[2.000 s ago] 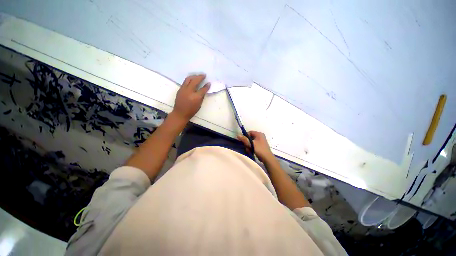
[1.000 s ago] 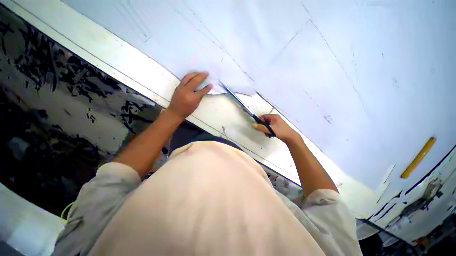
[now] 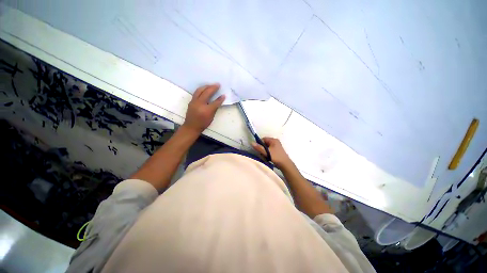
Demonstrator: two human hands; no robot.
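The pale lilac marker paper (image 3: 342, 64) lies over the white table, with thin drawn lines on it. My left hand (image 3: 202, 108) lies flat with fingers spread at the sheet's near edge, holding nothing. My right hand (image 3: 271, 151) grips the dark handles of the fabric shears (image 3: 247, 120). The long silver blades point away from me, and their tips are at the sheet's edge, right of my left fingers. The edge is notched there and bare table shows. Whether the tips are above or below the paper is hard to tell.
A yellow pattern weight (image 3: 464, 144) lies on the sheet at the right. The white table's near edge (image 3: 342, 187) runs slanting in front of my body. Dark scraps (image 3: 96, 122) cover the floor at the left. White buckets (image 3: 398, 231) stand below the table at the lower right.
My right hand and the shears moved right and farther over the table, then came back nearer my body. My left hand stays at the sheet's edge. The camera view has also turned and returned.
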